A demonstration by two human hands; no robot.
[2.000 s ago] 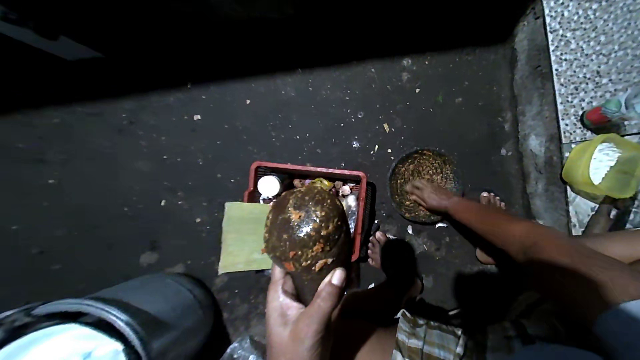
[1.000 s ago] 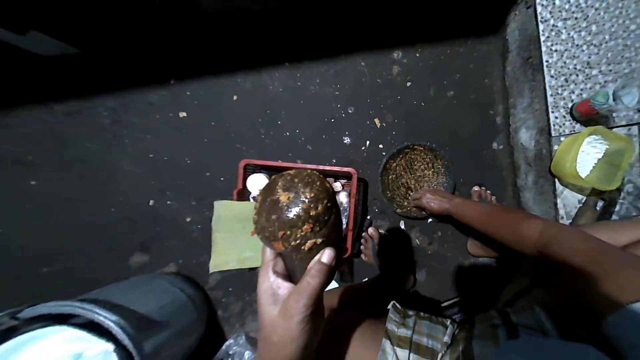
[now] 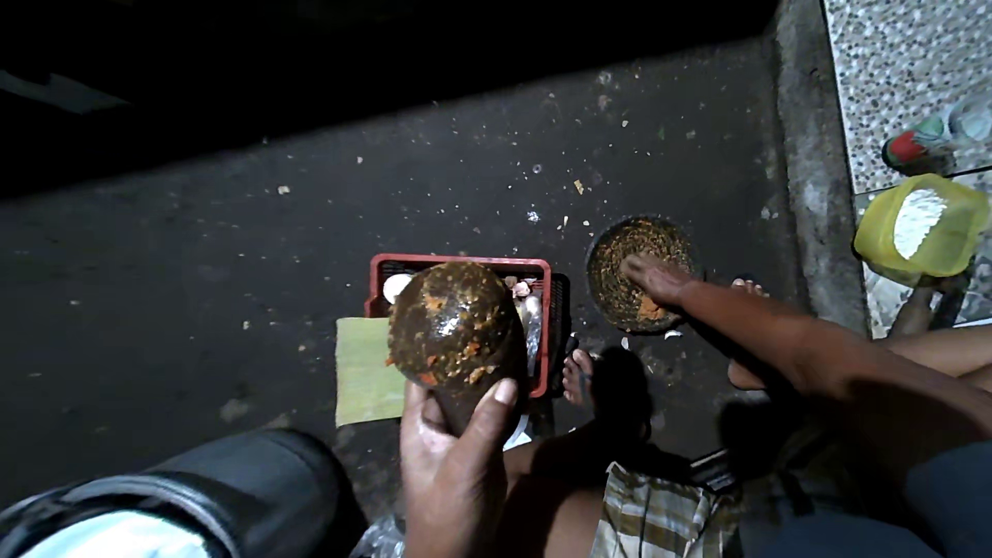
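My left hand point(image 3: 457, 465) grips a dark pestle point(image 3: 453, 325), its thick rounded head coated with wet brown paste and orange bits. The pestle is held up above a red plastic crate. To the right, my right hand point(image 3: 655, 277) reaches into a round dark mortar point(image 3: 601, 298) on the ground. Its fingertips touch a coarse, speckled brown mixture point(image 3: 639, 240) spread inside. A brighter orange clump point(image 3: 651, 308) lies in the mortar, just below the hand. Whether the fingers hold any of the mixture cannot be made out.
The red crate point(image 3: 457, 258) holds a white round item and clear plastic packets. A green leaf piece point(image 3: 368, 372) lies at its left side. A large dark container point(image 3: 263, 480) stands at lower left. A yellow tub with white contents point(image 3: 957, 232) is on the tiled ledge at right.
My right hand has shifted from the mortar's lower part up toward its middle, and an orange clump now shows below it. The pestle stays in my left hand over the crate.
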